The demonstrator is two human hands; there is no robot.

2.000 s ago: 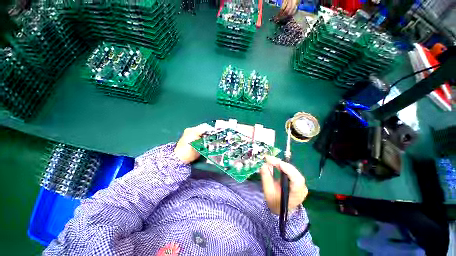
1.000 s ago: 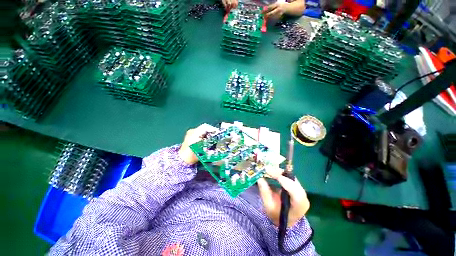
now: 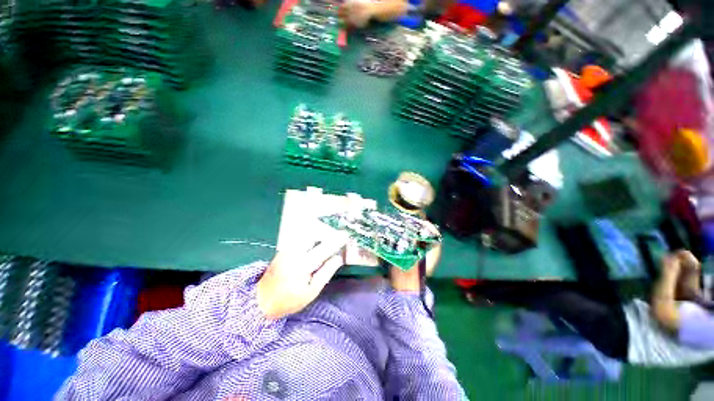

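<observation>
A green circuit board [image 3: 384,235], component side up, is held tilted above a pale fixture [image 3: 296,211]. My right hand [image 3: 409,276] grips the board's right end and is mostly hidden beneath it. A dark strip beside that hand looks like the soldering iron's handle [image 3: 427,291]; its tip is not clear. My left hand [image 3: 297,276] is over the fixture's lower left, below the board's left end; blur hides whether it holds anything. A thin silvery strand, likely solder wire [image 3: 247,243], lies left of the fixture.
A round yellow-brown container [image 3: 412,192] is behind the board. A dark soldering station [image 3: 501,204] stands right. A small board pile [image 3: 323,145] is ahead, with taller stacks [image 3: 462,82] beyond. A blue bin [image 3: 106,313] is lower left. Other people's hands show at far side and right.
The view has swung right. My left hand has left the board's left edge and moved down over the fixture. The board is tilted flatter and sits farther right, in my right hand.
</observation>
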